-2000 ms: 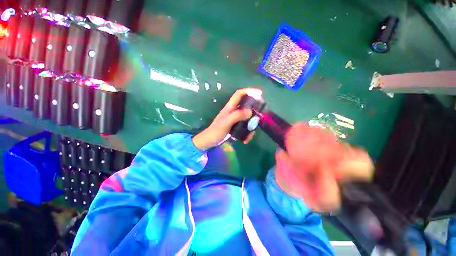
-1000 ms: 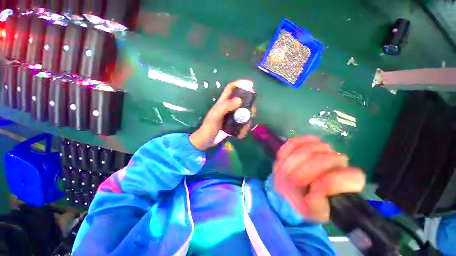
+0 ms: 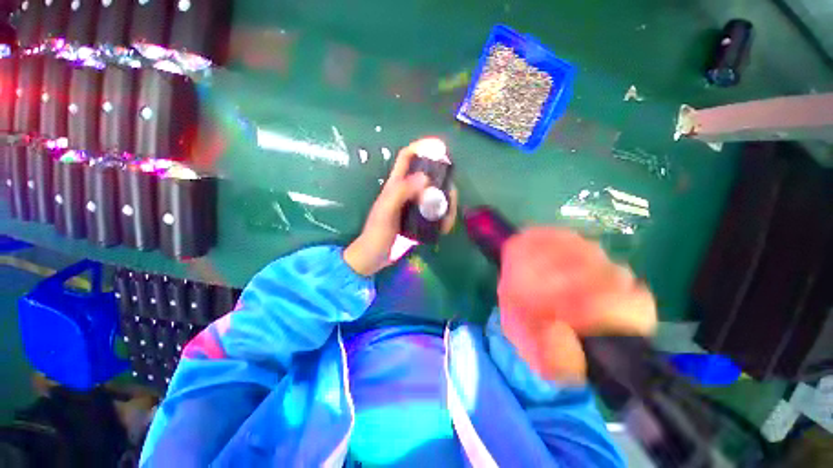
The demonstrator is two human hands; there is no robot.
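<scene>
My left hand [image 3: 388, 210] is closed around a short black speaker unit [image 3: 423, 222] with a pale round disc on its side, over the green bench in front of my chest. My right hand [image 3: 566, 297] is blurred and closed in a fist around a black electric screwdriver [image 3: 616, 366]. Its dark pinkish tip end points up-left and is a little to the right of the unit, apart from it. The blue screw tray [image 3: 568, 87], full of silvery grains, lies beyond my hands.
Rows of black units [image 3: 137, 215] stand at left, with smaller rows [image 3: 164, 297] below. A blue stool [image 3: 68, 329] is at lower left. A loose black unit [image 3: 729, 55], a pale bar [image 3: 767, 119] and dark stacked material [image 3: 767, 274] are at right. Clear scraps [image 3: 301, 146] lie on the bench.
The screwdriver tip was at the unit two seconds ago and has moved away from it. The left hand with the unit has shifted slightly up-left. The view has shifted a little.
</scene>
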